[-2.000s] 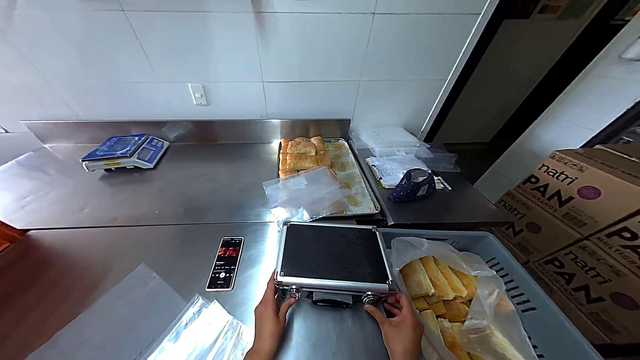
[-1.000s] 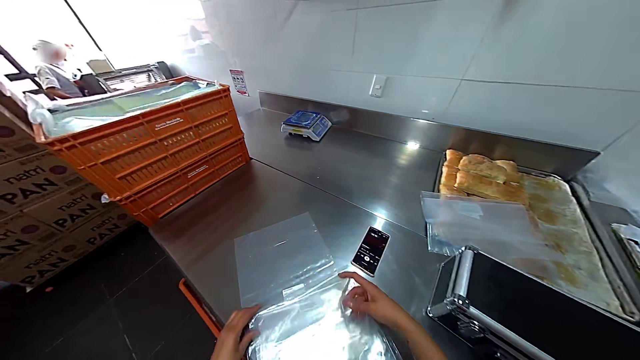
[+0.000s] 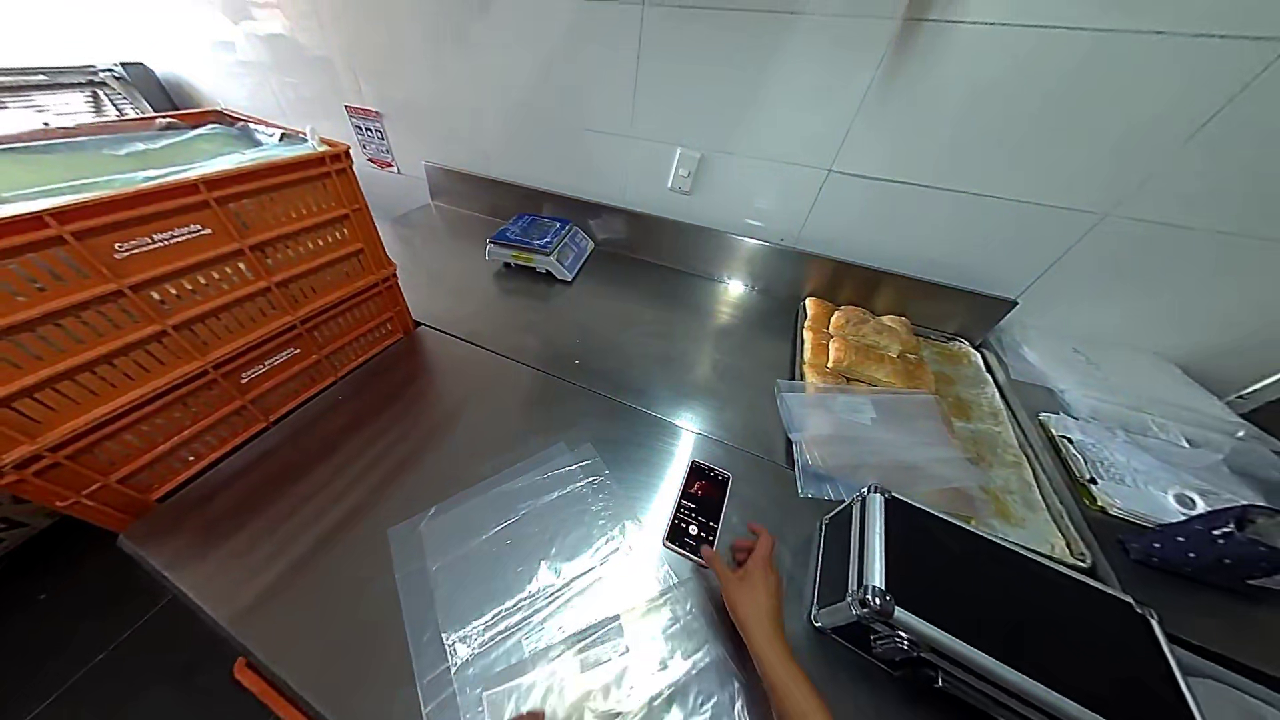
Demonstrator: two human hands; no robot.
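My right hand (image 3: 748,585) is at the lower edge of a phone (image 3: 698,510) lying on the steel table; its thumb is at or just above the screen, and the fingers are apart. Of my left hand (image 3: 528,715) only a fingertip shows at the bottom edge, by clear plastic bags (image 3: 570,600) spread flat left of the phone. Whether it holds them is hidden. A black case with metal edges (image 3: 1010,600) stands closed right of my right hand. Behind it, a metal tray (image 3: 1010,450) holds baked pastries (image 3: 870,345), with more clear bags (image 3: 880,440) laid over its near left part.
Stacked orange plastic crates (image 3: 200,300) stand at the left, the top one holding something under plastic film. A blue and white digital scale (image 3: 540,245) is at the back of the steel table (image 3: 440,400). Papers (image 3: 1150,465) and a dark dotted cloth item (image 3: 1210,545) lie far right.
My hands have gone from the case to the plastic bags, then my right hand to the phone. The bags at the left lie more spread out. The view has turned left since the first frame.
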